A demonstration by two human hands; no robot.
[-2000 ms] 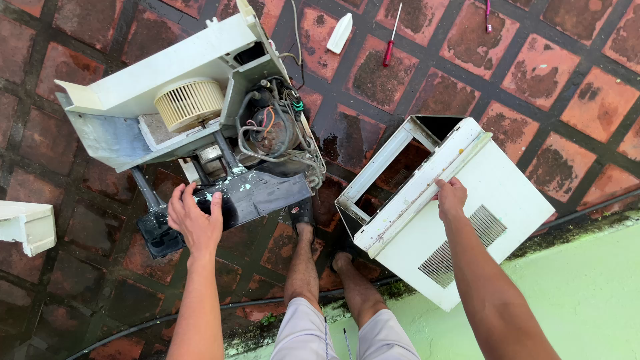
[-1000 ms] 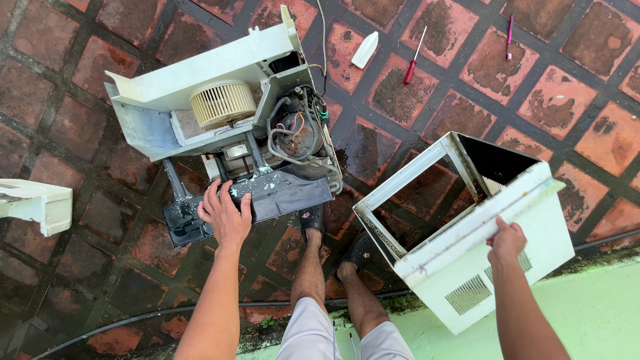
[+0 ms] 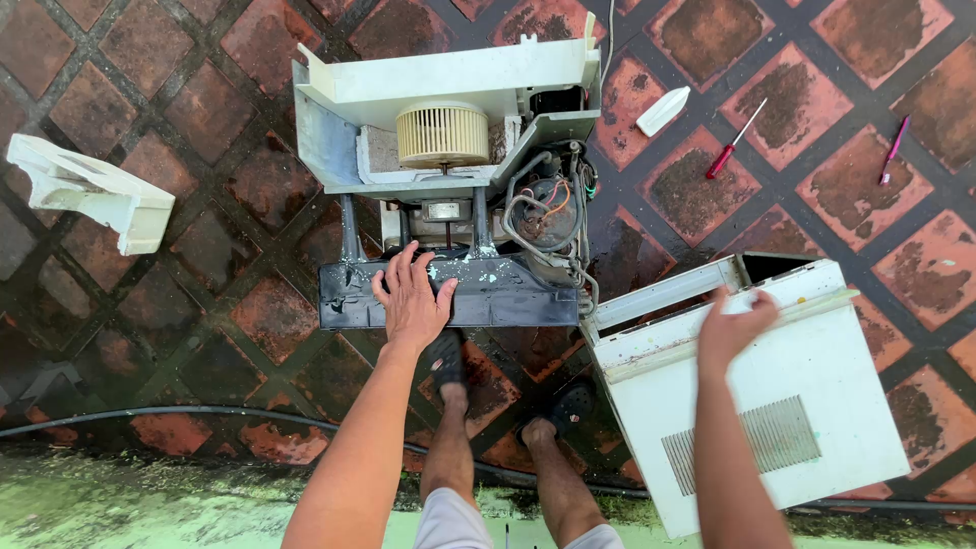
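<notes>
An opened air conditioner unit stands on the tiles, with a cream blower wheel (image 3: 442, 136), a small motor (image 3: 446, 211), and a compressor (image 3: 545, 210) among bent pipes and wires. My left hand (image 3: 415, 293) rests on the black plastic shroud (image 3: 518, 293) along its near side, fingers spread over the top edge. At the right lies the white metal casing (image 3: 831, 389), tilted, with louvred slots. Over its upper edge is my right hand (image 3: 736, 324), blurred, fingers loosely apart; whether it touches the casing is not clear.
A red-handled screwdriver (image 3: 733, 143), a white plastic piece (image 3: 663, 112) and a thin purple tool (image 3: 894, 150) lie on the wet tiles. A white molded part (image 3: 99, 191) lies at the left. A dark hose (image 3: 229, 410) runs behind my feet, beside a green wall (image 3: 191, 511).
The white casing has turned and its slotted face shows more than a second ago. My right hand's grip on its edge has loosened. My left hand stays on the black shroud.
</notes>
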